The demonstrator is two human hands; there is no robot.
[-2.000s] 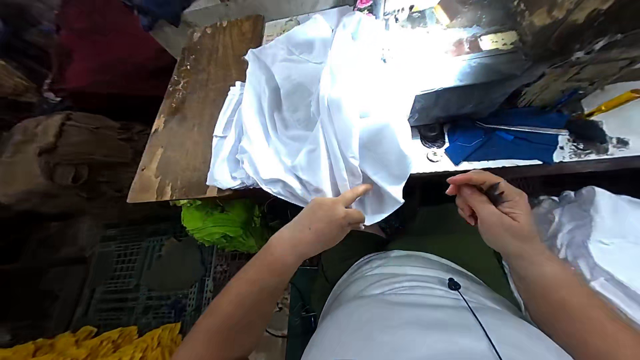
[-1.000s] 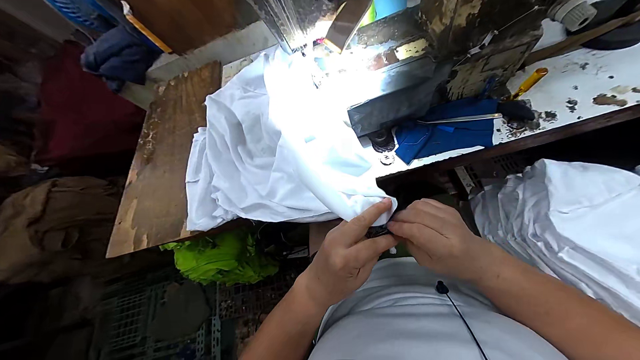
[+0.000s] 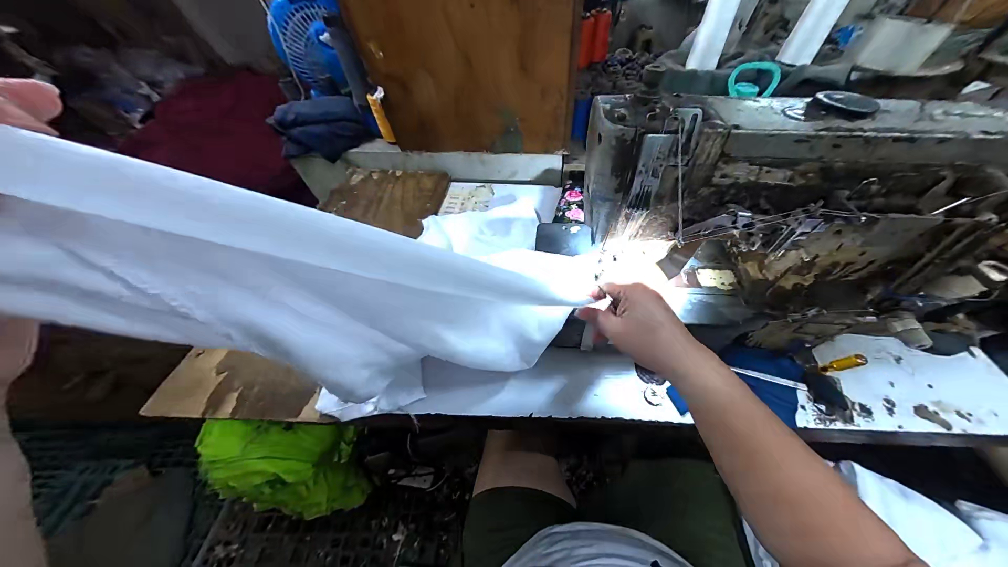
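A long piece of white fabric (image 3: pixel 315 276) stretches from the left edge of the view to the sewing machine (image 3: pixel 654 181). My right hand (image 3: pixel 630 319) pinches its right end beside the brightly lit needle area, with a small dark item between the fingers that I cannot make out. My left hand (image 3: pixel 27 102) is at the upper left edge, mostly out of view, at the raised far end of the fabric; its fingers' grip is not clear. Part of the white fabric rests on the table under the stretched piece.
A wooden board (image 3: pixel 236 386) extends the table at left, above a bright green cloth bundle (image 3: pixel 276 465). Blue cloth (image 3: pixel 768 386), tweezers and a yellow-handled tool (image 3: pixel 843 363) lie at right. White cloth (image 3: pixel 906 504) is piled lower right. A blue fan (image 3: pixel 303 39) stands behind.
My left hand has moved far left and the white fabric, earlier bunched on the table, is now drawn out lengthwise. My right hand is now near the needle area. The view has swung upward.
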